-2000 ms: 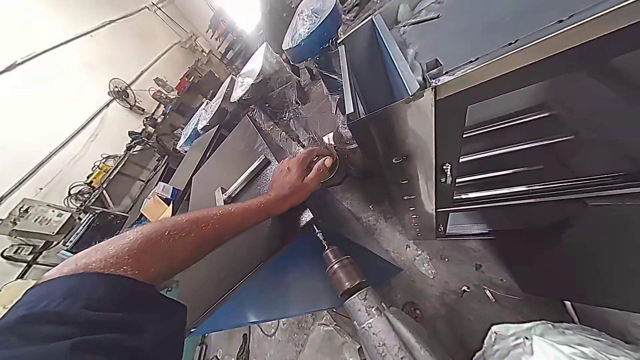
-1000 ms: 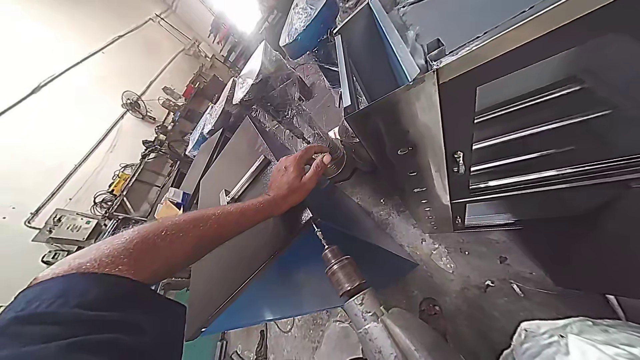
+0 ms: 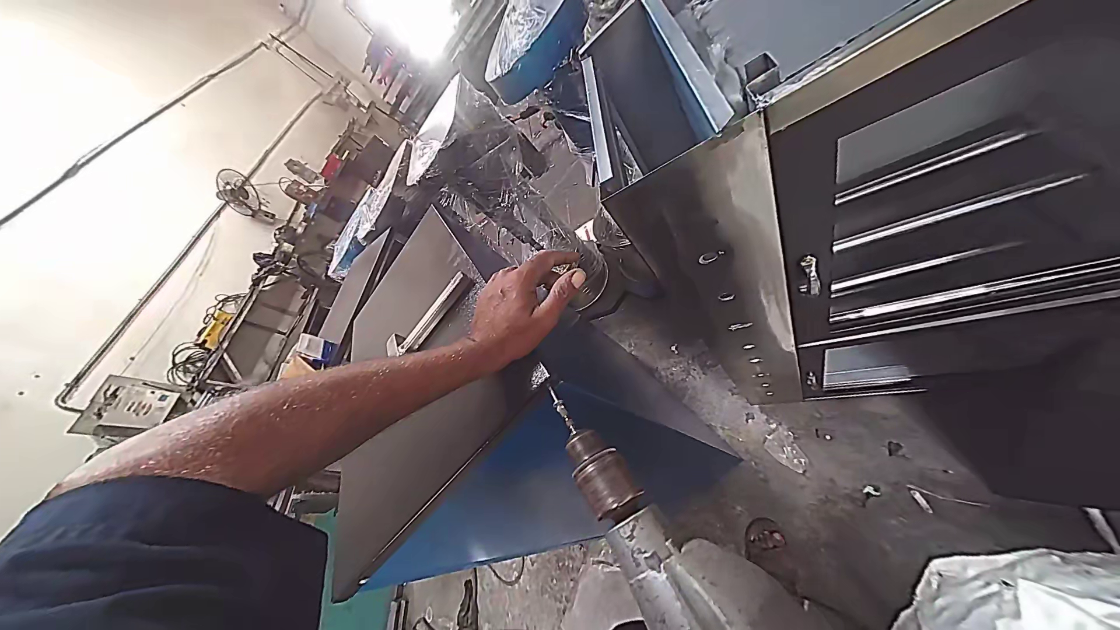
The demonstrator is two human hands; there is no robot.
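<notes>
My left hand [image 3: 525, 306] reaches in from the left over the end of a dark metal panel [image 3: 420, 420]. Its thumb and forefinger curl towards each other; whether they grip anything is unclear. Below the hand is a power drill with a metal chuck [image 3: 604, 477]. Its drill bit [image 3: 563, 409] points up at the panel's end, close under my wrist. The drill's rear runs out at the bottom edge. A blue metal sheet [image 3: 525, 490] lies beneath the panel. A bright metal strip [image 3: 433, 315] lies on the panel. My right hand is not in view.
At right stands a dark metal cabinet [image 3: 787, 219] with holes along its side. Plastic-wrapped parts [image 3: 490, 157] and a blue wrapped piece [image 3: 542, 52] stand behind. Debris lies on the concrete floor [image 3: 840, 472]. White plastic sheeting [image 3: 1015, 595] is at bottom right. A fan [image 3: 241, 192] hangs by the wall.
</notes>
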